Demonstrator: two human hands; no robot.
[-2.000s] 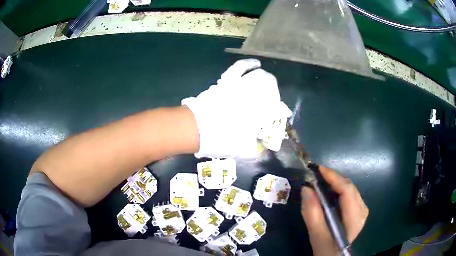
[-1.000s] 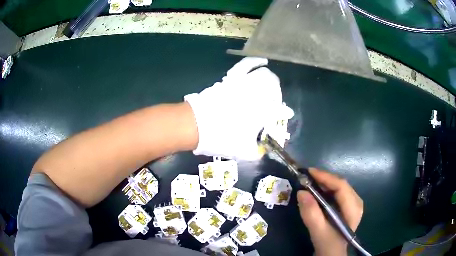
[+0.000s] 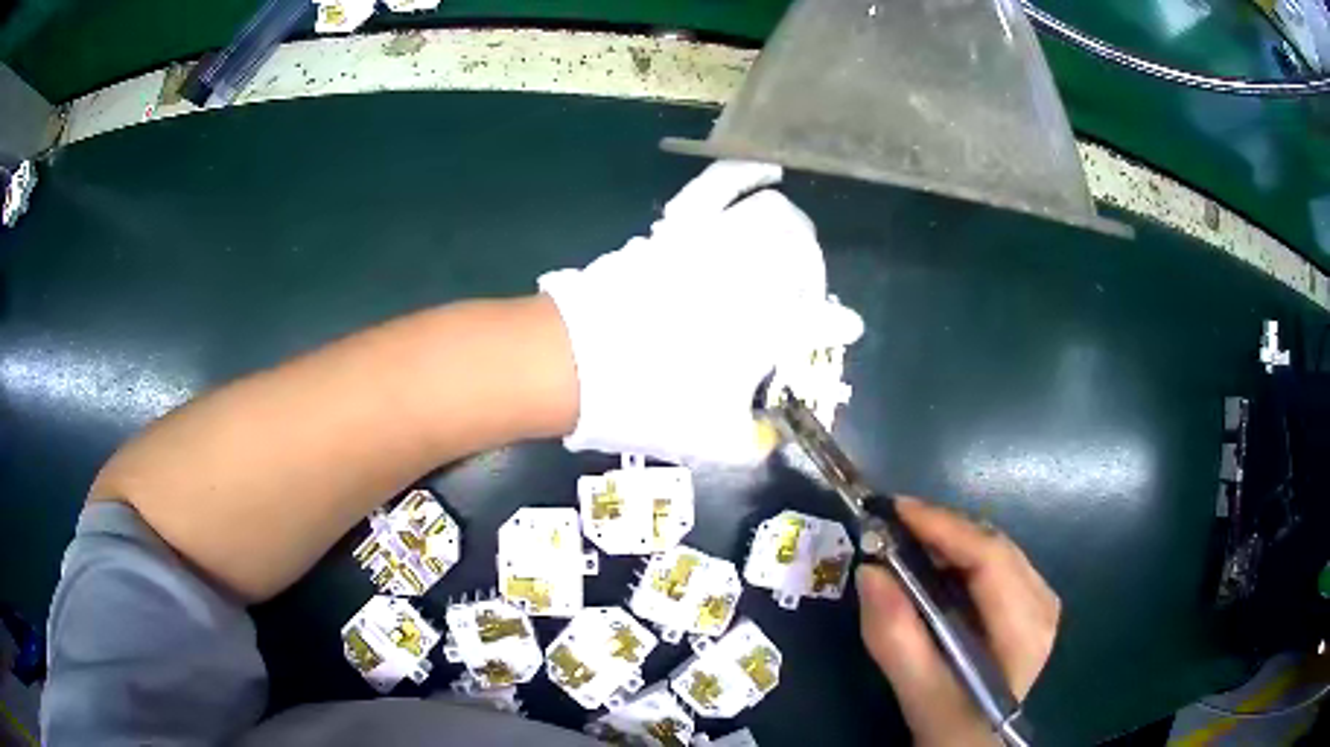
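Observation:
My left hand (image 3: 686, 329), in a white knitted glove, holds a white module (image 3: 821, 377) at its fingertips; the glove hides much of the module. My bare right hand (image 3: 963, 620) grips the soldering iron (image 3: 875, 518), which slants up to the left. The iron's tip is at the module's near left side, close to the gloved fingers; exact contact cannot be told. Several white modules with brass contacts (image 3: 635, 508) lie on the dark green bench (image 3: 292, 234) below and right of my left forearm. One module (image 3: 798, 556) lies a little apart, left of my right hand.
A greyish translucent fume hood (image 3: 904, 110) stands just beyond my left hand. A pale worn edge strip (image 3: 584, 63) runs along the far side, with a dark bar (image 3: 255, 51) slanting over it at left. Dark fixtures (image 3: 1262, 496) stand at right. A cable curves at upper right.
The iron's tip has moved left and slightly down from the module's right side to its near left side. My left hand has shifted very slightly and still holds the module.

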